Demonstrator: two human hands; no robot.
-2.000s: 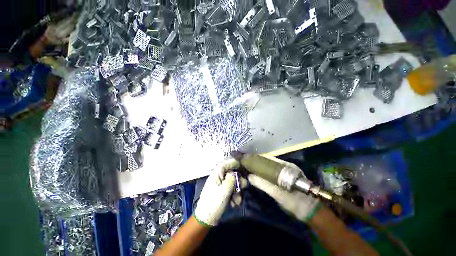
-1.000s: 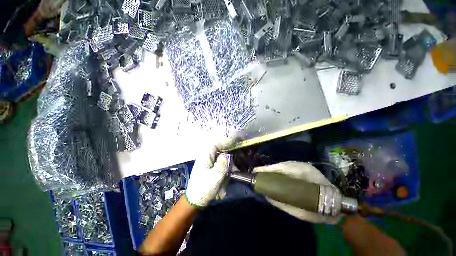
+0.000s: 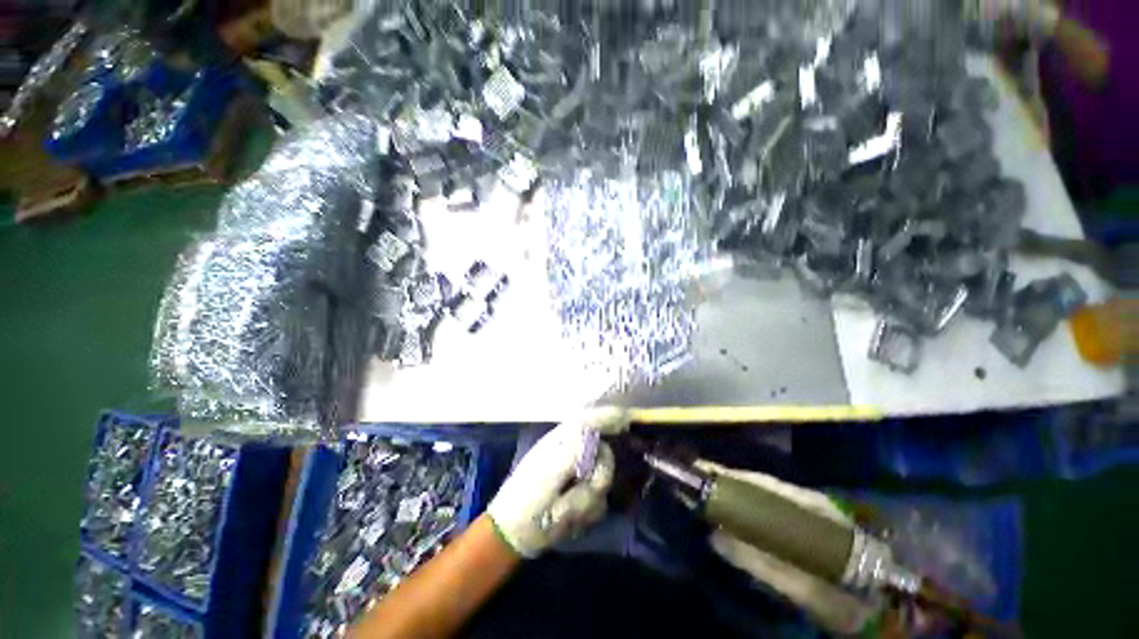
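My left hand (image 3: 556, 489), in a white glove with a green edge, is at the table's front edge, fingers closed around a small metal piece (image 3: 587, 454) that shows only partly. My right hand (image 3: 799, 562), gloved, is shut on the olive-brown air tool (image 3: 781, 518). The tool's narrow metal nose points up and left towards my left hand, with a gap between them. Thin metal pins (image 3: 618, 287) lie spread on the table just beyond my left hand. The image is blurred.
A large heap of perforated brackets (image 3: 799, 162) covers the table's back. Several brackets (image 3: 425, 306) lie at left beside a bulging clear plastic bag (image 3: 256, 300). A blue bin of parts (image 3: 387, 512) stands below the table's left edge. A yellow-orange object (image 3: 1102, 332) is at far right.
The view has shifted, so the table sits further right. The tool's nose has moved away from my left hand, leaving a gap, and the tool now tilts more steeply.
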